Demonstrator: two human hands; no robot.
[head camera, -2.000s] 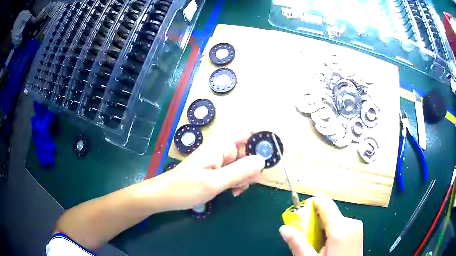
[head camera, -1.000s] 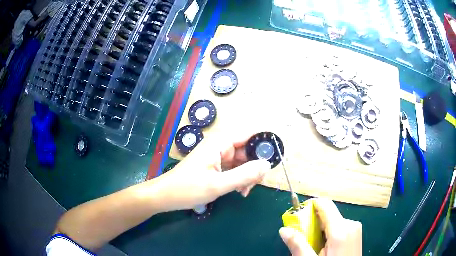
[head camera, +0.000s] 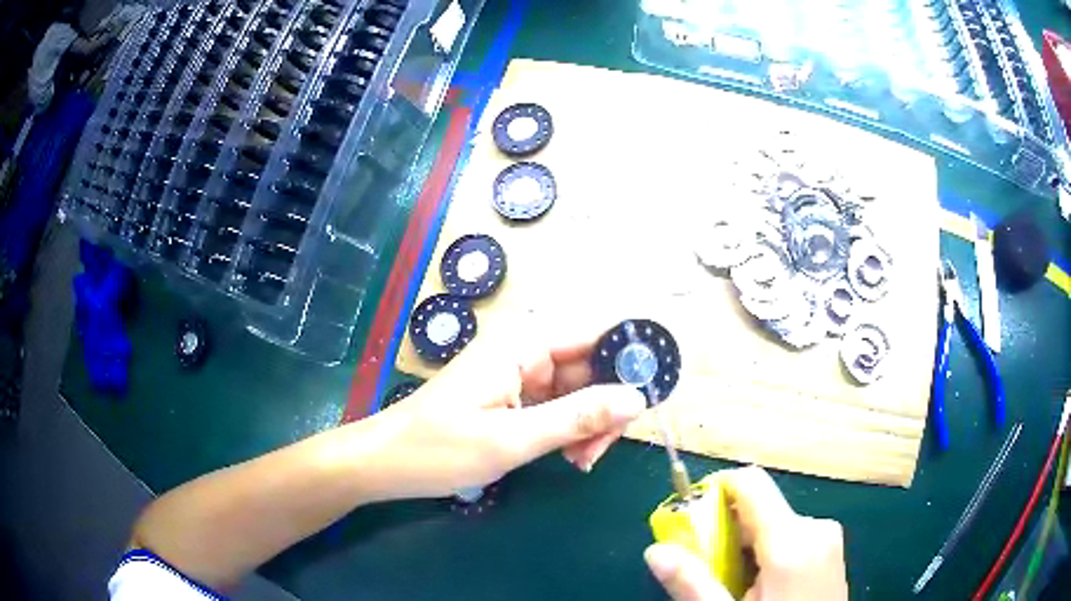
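My left hand (head camera: 517, 411) holds a black disc (head camera: 635, 363) with a ring of pale dots and a silver-grey centre between thumb and fingers, over the board's lower edge. My right hand (head camera: 763, 534) grips a yellow-handled tool (head camera: 702, 531). Its thin metal shaft points up to the disc's lower edge near my left thumb; whether the tip touches is unclear. Several like discs (head camera: 473, 267) lie along the left side of the tan board (head camera: 622, 176). A heap of silver-grey rings (head camera: 816, 241) lies on its right side.
Clear trays with dark parts stand at upper left (head camera: 235, 153) and upper right (head camera: 869, 71). Blue-handled pliers (head camera: 969, 352), a black round pad (head camera: 1019, 251) and a thin grey strip (head camera: 969, 507) lie right. A crumpled blue thing (head camera: 103, 315) and a small disc (head camera: 192, 342) lie left.
The held disc has moved slightly right and down and is turned more face-up. The tool's tip has moved from the disc's upper right rim to its lower edge, and my right hand shifted slightly left.
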